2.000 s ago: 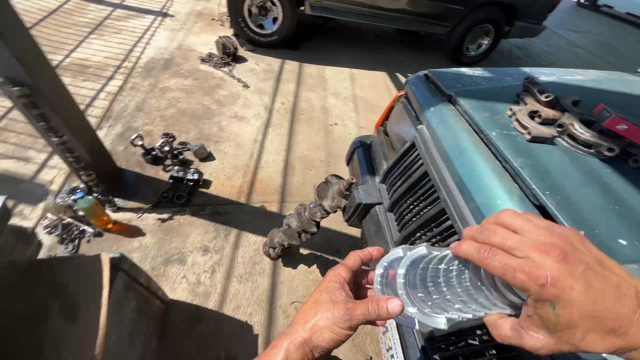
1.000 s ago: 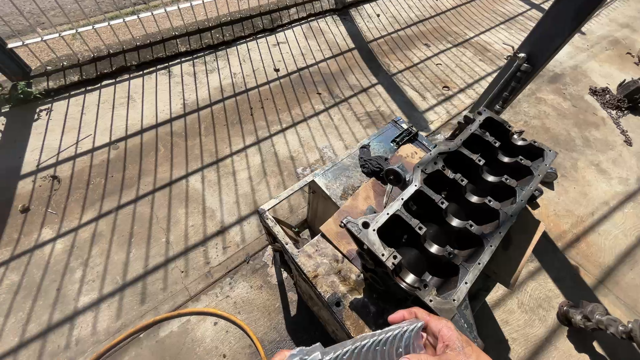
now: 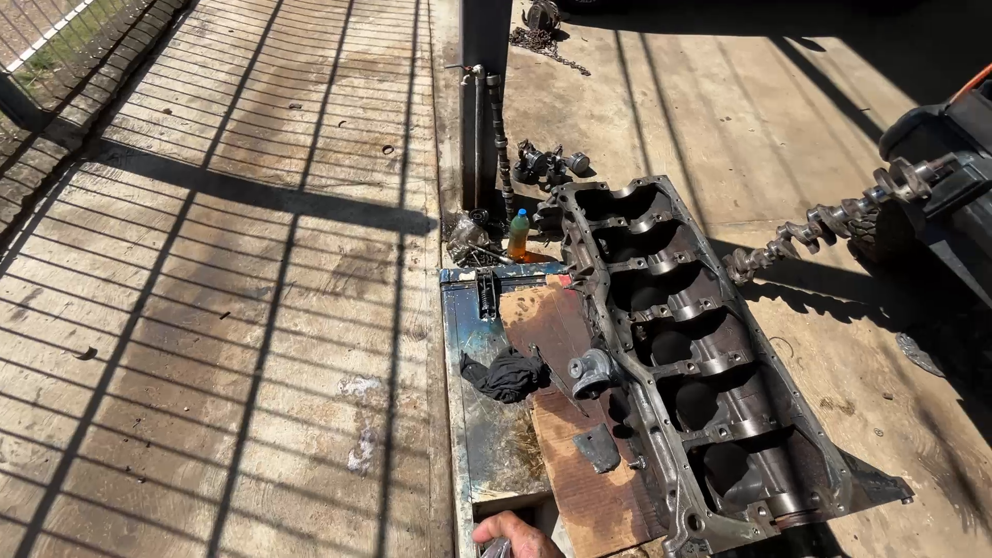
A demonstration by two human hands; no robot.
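Note:
At the bottom edge, my right hand point(image 3: 521, 536) shows only in part, its fingers curled at a sliver of the clear plastic-wrapped stack of metal bearing shells point(image 3: 497, 549). Most of that stack is cut off by the frame. My left hand is out of view. Right of my hand lies an inline engine block point(image 3: 674, 364), its crankcase side up, with bare main bearing saddles. Cardboard point(image 3: 573, 465) under it bears a round metal housing point(image 3: 592, 373), a grey scrap point(image 3: 597, 448) and a thin pointed tool point(image 3: 559, 380). A black rag point(image 3: 508, 375) is bunched beside them.
The old metal cabinet point(image 3: 484, 457) has an opening near my hand. A crankshaft point(image 3: 837, 217) leans on the vehicle bumper point(image 3: 957, 182). A camshaft point(image 3: 501, 147) stands by the post point(image 3: 482, 39). Pistons point(image 3: 550, 164), a bottle of orange liquid point(image 3: 518, 235) and a chain point(image 3: 546, 45) are on the ground.
The view has swung from the vehicle's front to the engine block. My left hand has left the view, and the stack of shells has dropped mostly below the bottom edge.

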